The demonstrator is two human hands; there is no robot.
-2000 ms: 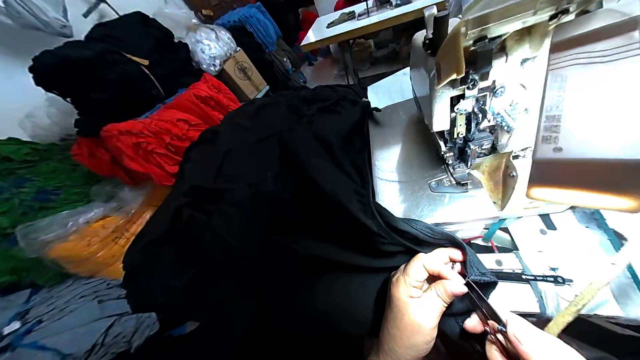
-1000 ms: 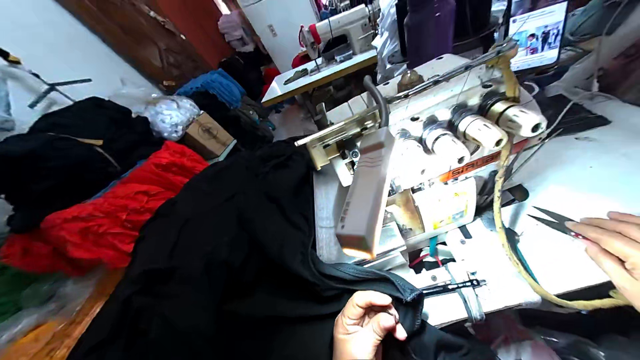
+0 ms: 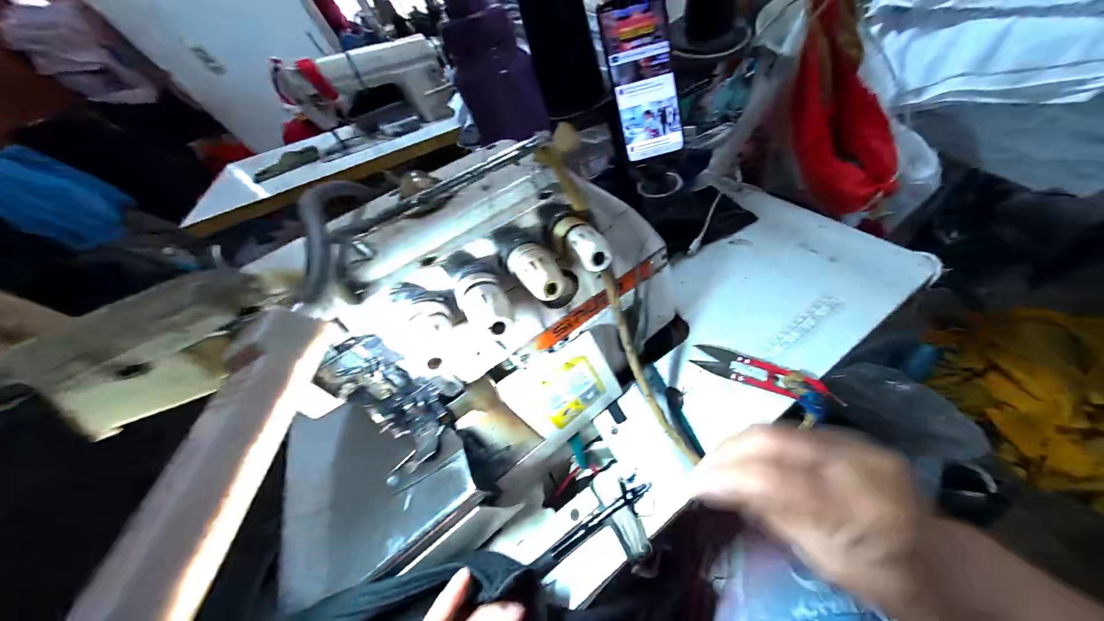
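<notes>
My left hand [image 3: 479, 604] shows only its fingertips at the bottom edge, on the black garment [image 3: 414, 586]; how firmly it holds the cloth is not clear. My right hand [image 3: 811, 500], blurred, hovers over the front edge of the white table, right of the overlock sewing machine [image 3: 517, 285]. Thread snips [image 3: 763, 375] with red handles lie on the table just beyond that hand, touching nothing of it that I can see. Whether the right fingers hold anything is hidden by blur. A tan cord [image 3: 634, 354] hangs down the machine's front.
A lit phone [image 3: 645, 103] stands behind the machine. The machine's long pale cover or lamp arm [image 3: 233, 483] crosses the left. A second sewing machine [image 3: 371, 82] is farther back. Red cloth [image 3: 837, 129] hangs at the right, and yellow cloth [image 3: 1035, 388] lies beside the table.
The snips, at my right hand's fingers a second ago, now lie on the table apart from it. Two seconds ago both hands were together at the black cloth. The view has swung right.
</notes>
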